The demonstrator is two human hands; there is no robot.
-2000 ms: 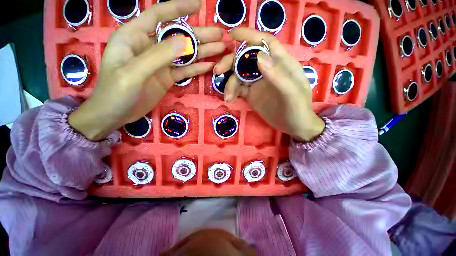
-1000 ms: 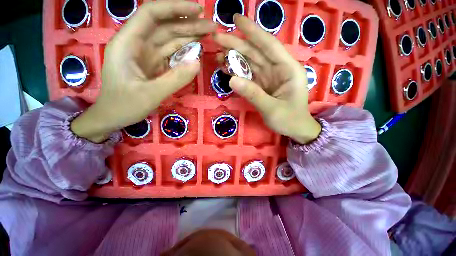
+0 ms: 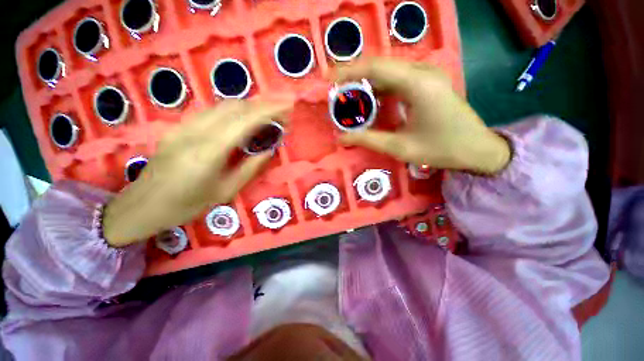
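Note:
My left hand [image 3: 187, 166], blurred, has a dark-faced round smartwatch [image 3: 263, 138] between its fingers and thumb, low over the coral foam tray [image 3: 311, 134]. My right hand [image 3: 438, 116] grips a second smartwatch [image 3: 353, 107] by its silver rim. That watch is face up, with red marks lit on its black display. I cannot tell whether either watch touches the tray. Dark-faced watches [image 3: 231, 78] sit in the tray's upper rows. The lowest row holds watches with their white case backs up [image 3: 272, 213].
A neighbouring coral tray [image 3: 529, 21] with a watch lies at the upper right, and a blue and white pen [image 3: 535, 65] is below it. White paper [image 3: 13, 176] is at the left edge. Part of another coral tray [image 3: 452, 236] shows below the right cuff.
The view has shifted and tilted. The held watches, white backs showing one second ago, now show their dark faces. Both hands are lower over the tray.

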